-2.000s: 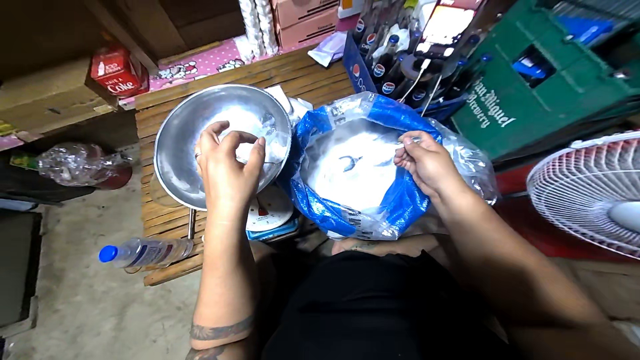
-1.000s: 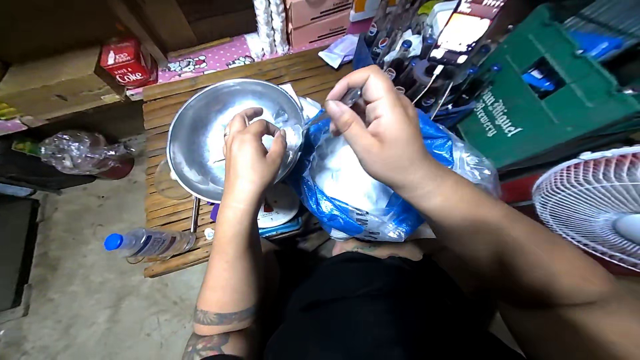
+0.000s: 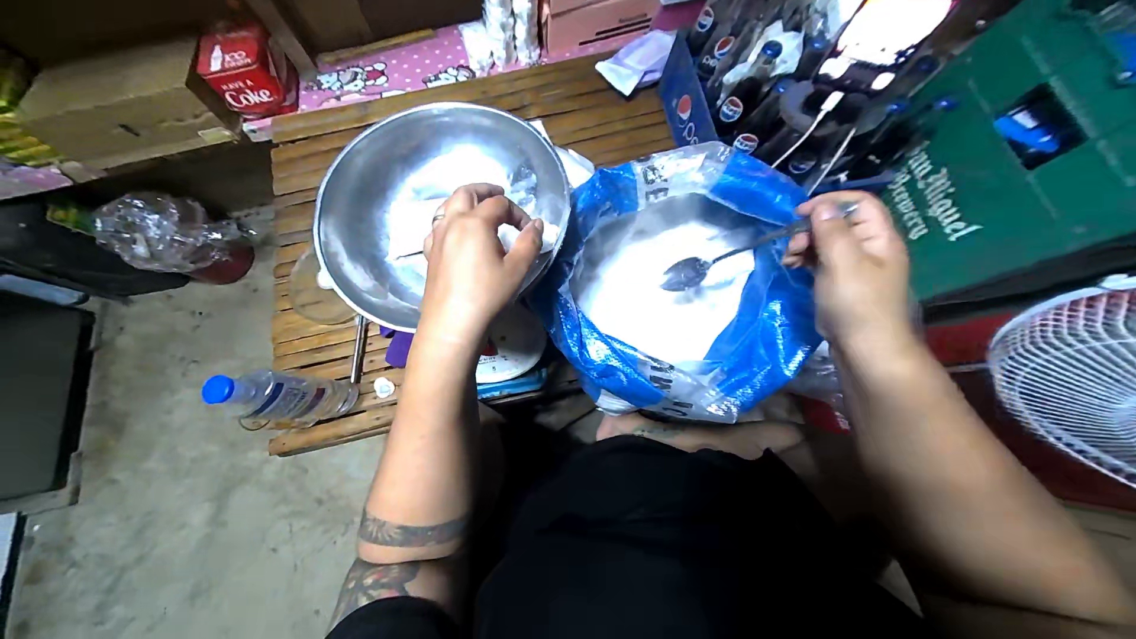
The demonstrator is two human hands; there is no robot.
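Observation:
My right hand grips the handle of a metal spoon. The spoon's bowl is over white granular material in an open blue-and-white plastic sack. Over a wide metal bowl at the left, my left hand has its fingers bent around what looks like a small clear plastic bag, mostly hidden by the fingers. Below the bowl, a scale is partly covered by my left forearm.
A slatted bamboo table bears the bowl and a capped plastic bottle at its near left corner. Behind the sack are soda bottles in a blue crate, with a green crate at the right. A white fan stands at far right.
One second ago my right hand held the spoon up by my left hand at the bowl's edge. It has moved right, and the spoon is back over the sack. My left hand stays over the bowl.

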